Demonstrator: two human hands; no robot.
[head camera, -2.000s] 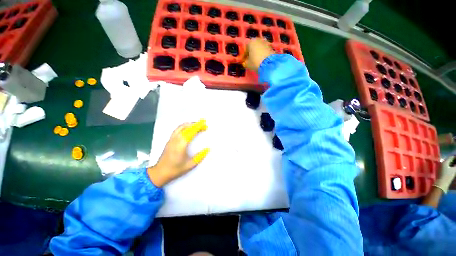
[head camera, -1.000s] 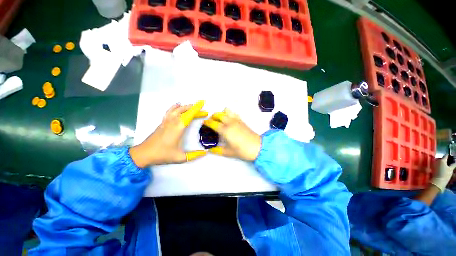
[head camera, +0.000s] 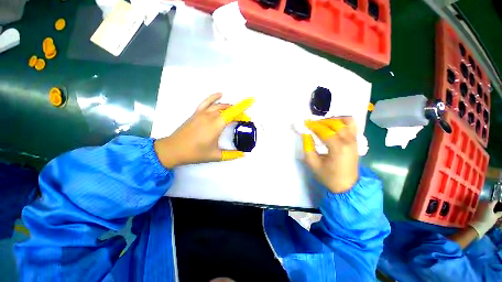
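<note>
A glossy black octagonal housing (head camera: 245, 136) with a bright reflection is near the middle of the white mat (head camera: 220, 184). My left hand (head camera: 192, 136) holds it at its left side, with yellow-cotted fingers at its upper edge and the thumb at its lower edge. My right hand (head camera: 336, 154) is over the mat's right part, its yellow-cotted fingertips pinched on a small white wipe (head camera: 300, 128). Another black housing (head camera: 320, 101) lies just above my right hand. What lies under my right hand is hidden.
A red tray (head camera: 330, 39) with black housings and bare pockets crosses the top edge. A translucent bottle (head camera: 399, 111) lies at right on a wipe. Further right are red trays (head camera: 454, 165) and a neighbour's gloved hand (head camera: 486, 219). Loose yellow finger cots (head camera: 56, 97) lie at left.
My right hand has left the housing, moved right and now pinches a white wipe. My left hand stays at the housing. The second housing at right is now hidden. The camera view has shifted.
</note>
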